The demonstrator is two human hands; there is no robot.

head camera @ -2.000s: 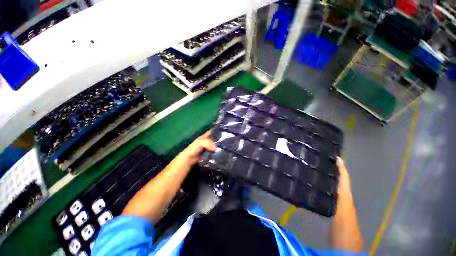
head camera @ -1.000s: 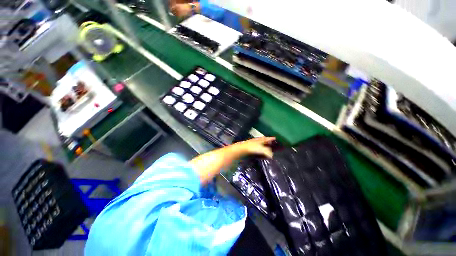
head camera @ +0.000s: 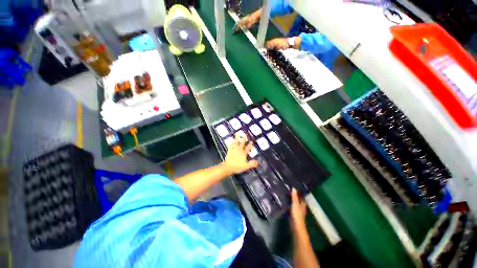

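A black gridded tray (head camera: 293,162) lies on the green bench, with several white square housings (head camera: 254,130) in its far-left pockets; its other pockets look empty. My left hand (head camera: 240,156) is over the tray among the nearest housings, fingers spread and touching them; whether it grips one cannot be told. My right hand (head camera: 298,207) is at the tray's near right edge, fingertips against the rim, and seems to hold it.
A white press base (head camera: 138,112) with orange-brown fixtures (head camera: 142,82) stands left. A green fan (head camera: 183,32) is behind it. A black tray stack (head camera: 57,193) sits on a blue stool (head camera: 117,183). Another person's hands (head camera: 282,43) work across the bench. A red bin (head camera: 408,39) is upper right.
The view has turned toward the press and part-filled tray. My left hand has moved from beside this tray onto its housings. My right hand now shows; the glossy empty tray has left view.
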